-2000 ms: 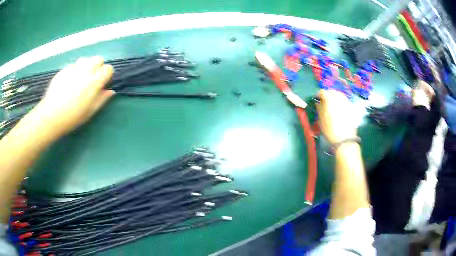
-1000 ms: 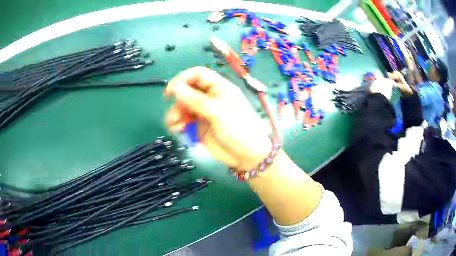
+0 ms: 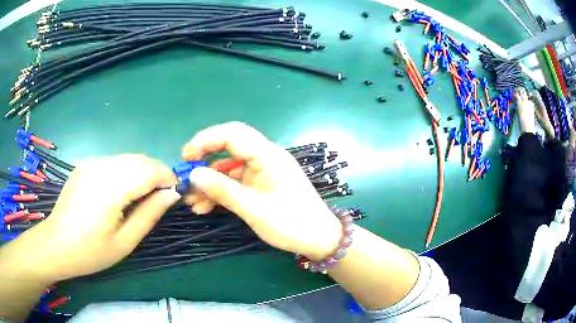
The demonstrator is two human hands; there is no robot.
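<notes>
My left hand (image 3: 104, 211) pinches what looks like the end of a black cable; only a small dark bit shows at its fingertips, the rest is hidden. My right hand (image 3: 265, 195) holds a blue-and-red end piece (image 3: 191, 169) against that spot, its red part pointing right. The fitted cable bundle (image 3: 208, 243) lies under and behind both hands, with blue and red pieces at its left ends and silver tips at its right ends. The unfinished cable bundle (image 3: 170, 28) lies at the far side, gold tips left, one cable (image 3: 284, 65) angled out to the right.
A loose pile of blue-and-red end pieces (image 3: 467, 94) lies at the right. A red cable (image 3: 439, 183) lies left of it. Small black caps (image 3: 381, 99) are scattered mid-table. A dark heap (image 3: 505, 69) lies beyond, near another person's hands (image 3: 527, 113) and dark sleeve.
My right hand has moved from the pile to in front of me with an end piece. My left hand has left the far bundle and meets it. The view has shifted.
</notes>
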